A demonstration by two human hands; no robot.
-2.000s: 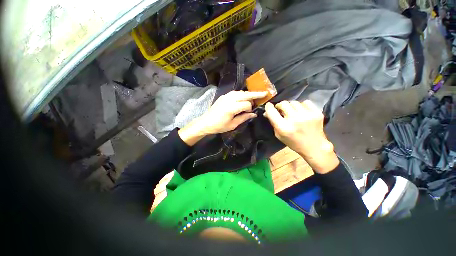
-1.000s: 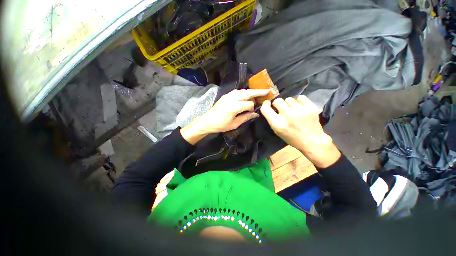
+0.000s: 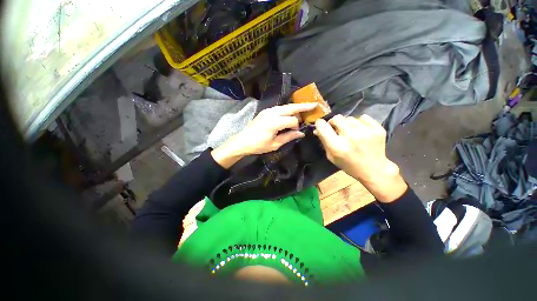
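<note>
A bright orange patch (image 3: 306, 96) lies on a dark work piece (image 3: 259, 179) that is bunched over my lap. My left hand (image 3: 268, 132) has its index finger on the lower part of the orange patch and its thumb below, gripping the dark piece. My right hand (image 3: 356, 147) is pinched at the patch's lower right corner, close to the left fingertips. Whether a small tool or thread is between the right fingertips cannot be told. The underside of the dark piece is hidden.
A yellow crate (image 3: 235, 51) with dark shiny items stands ahead, beside a whitish worktable (image 3: 76, 47) at upper left. A large grey garment (image 3: 377, 53) lies ahead right. A wooden bench (image 3: 341, 197) is under the work. Grey cloth heaps (image 3: 491, 170) lie at right.
My right hand has shifted slightly in and out at the patch's corner and now sits a little further right than one second ago. My left hand has stayed nearly in place.
</note>
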